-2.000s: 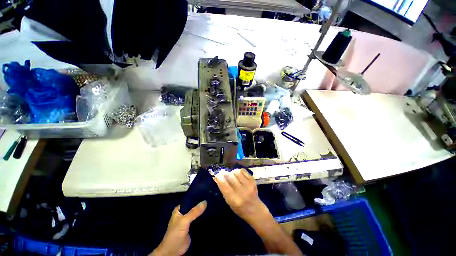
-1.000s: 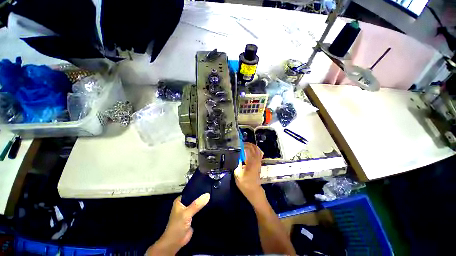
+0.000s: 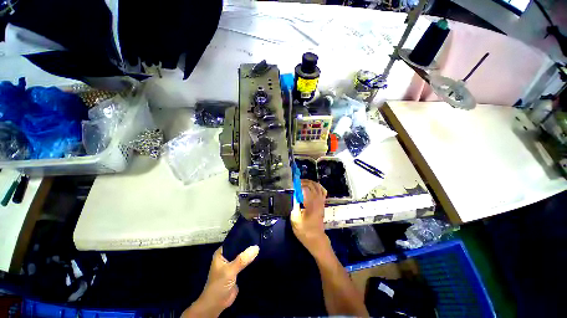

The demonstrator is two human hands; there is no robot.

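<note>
A dark garment (image 3: 273, 273) lies over the lap, its upper edge under the near end of the button-sewing machine (image 3: 261, 136). Small dark buttons (image 3: 266, 233) show on the cloth just below the shiny clamp (image 3: 267, 220). My left hand (image 3: 225, 279) grips the garment's left side, thumb on top. My right hand (image 3: 309, 214) is right of the machine head, beside the blue strip (image 3: 298, 186) and at the near left part of the button tray (image 3: 334, 179). Its fingertips are partly hidden, so I cannot tell whether it holds anything.
Black tweezers or snips (image 3: 368, 168) lie right of the tray. An oil bottle (image 3: 306, 77) and calculator (image 3: 313, 131) stand behind it. A clear bag (image 3: 196, 158) and white basket (image 3: 118, 163) are at left. A blue crate (image 3: 457, 279) with a dark bundle is at lower right.
My right hand has moved from the cloth under the clamp to the right, beside the tray. My left hand stays on the garment. Buttons now show below the clamp.
</note>
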